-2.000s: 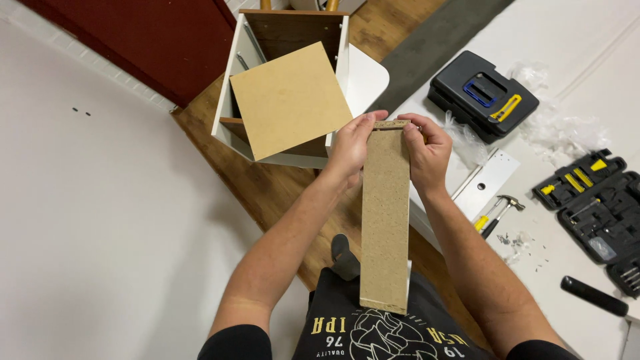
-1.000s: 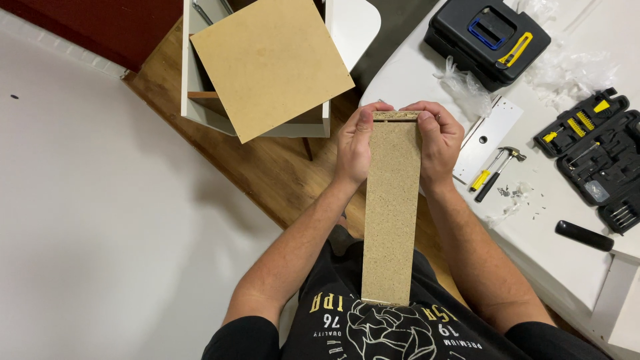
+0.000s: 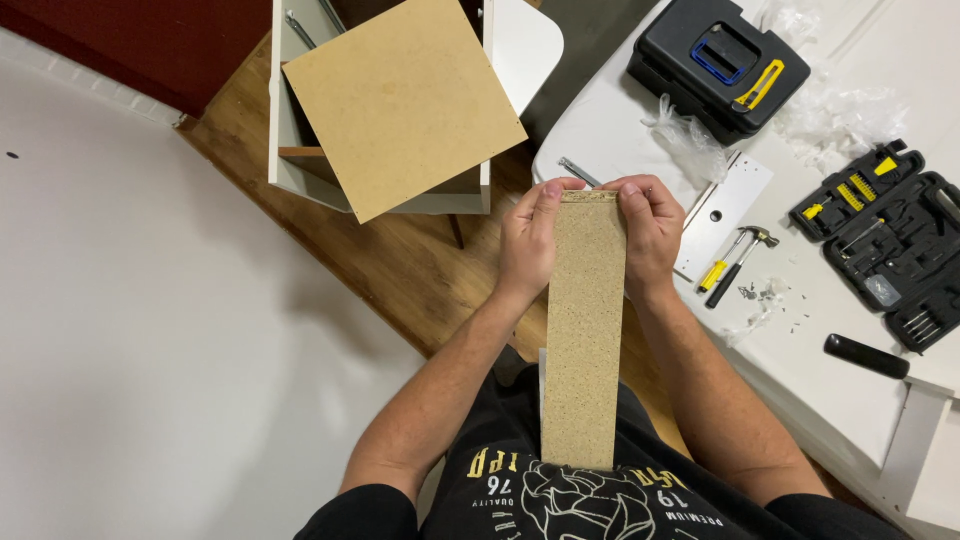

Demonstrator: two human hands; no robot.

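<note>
A long raw particleboard panel (image 3: 585,330) points away from my body, its near end against my black T-shirt. At its far end my left hand (image 3: 531,238) grips the left corner, thumb on top. My right hand (image 3: 651,229) holds the right corner in the same way. A strip of chipboard edge shows between the two thumbs. Beyond the hands, a metal drawer slide (image 3: 578,171) lies partly hidden on the white table. A thin square fiberboard sheet (image 3: 405,105) rests askew over an open white cabinet frame (image 3: 277,112), up and left of my hands.
On the white table (image 3: 600,112) at right are a black toolbox (image 3: 720,67) bearing a yellow utility knife (image 3: 761,85), a claw hammer (image 3: 739,266), a screwdriver (image 3: 721,264), a drilled white panel (image 3: 724,214), loose screws, plastic bags and an open tool case (image 3: 885,232). A white wall fills the left.
Both hands have settled into matching grips on the far corners of the panel, which they held throughout. The view has shifted, so the cabinet appears farther left.
</note>
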